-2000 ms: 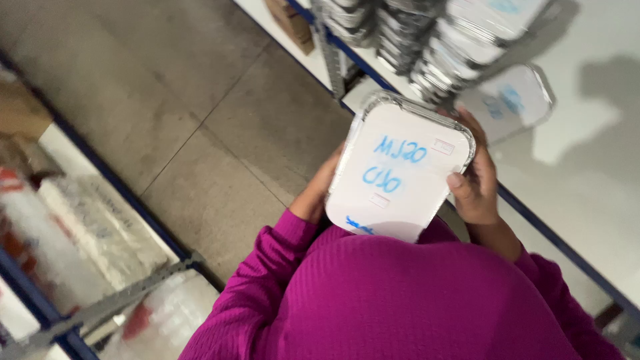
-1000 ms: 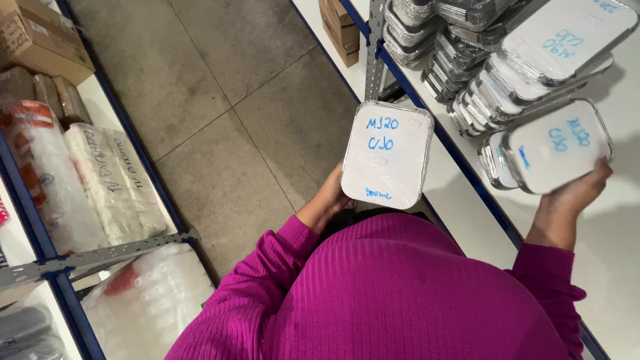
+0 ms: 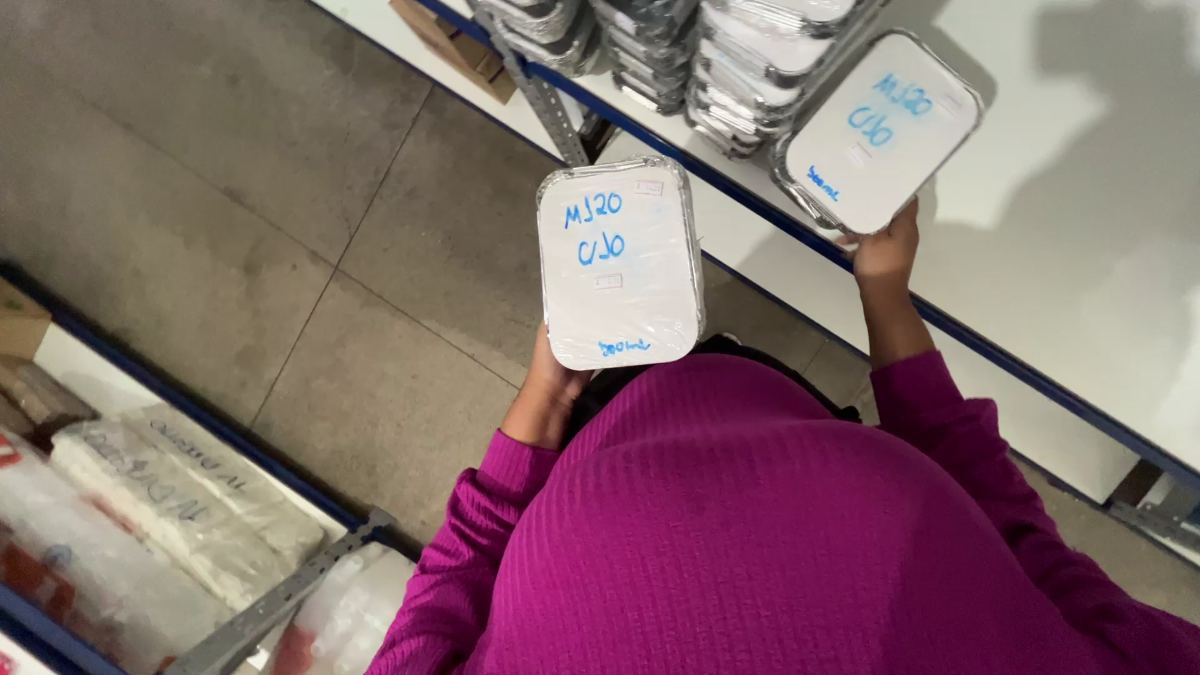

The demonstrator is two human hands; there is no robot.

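My left hand [image 3: 555, 375] holds a wrapped pack of foil trays [image 3: 621, 309] from below, its white lid facing up with blue handwriting and small labels. To the right, my right hand [image 3: 889, 248] grips the lower edge of another lidded foil tray pack [image 3: 914, 155], also marked in blue, over the shelf. The fingers of both hands are mostly hidden beneath the packs. Just left of the right-hand pack, stacks of similar foil trays [image 3: 750, 80] stand on the white shelf.
The white shelf [image 3: 1059, 244] has a blue edge and a grey perforated upright [image 3: 548, 108]. A cardboard box [image 3: 459, 47] sits on a lower level. At the lower left, another rack holds plastic-wrapped packages [image 3: 187, 487]. Concrete floor [image 3: 309, 234] lies between the racks.
Two seconds ago both hands were at one pack, while another lay on the shelf. The right hand has since let go and taken hold of a pack over the shelf.
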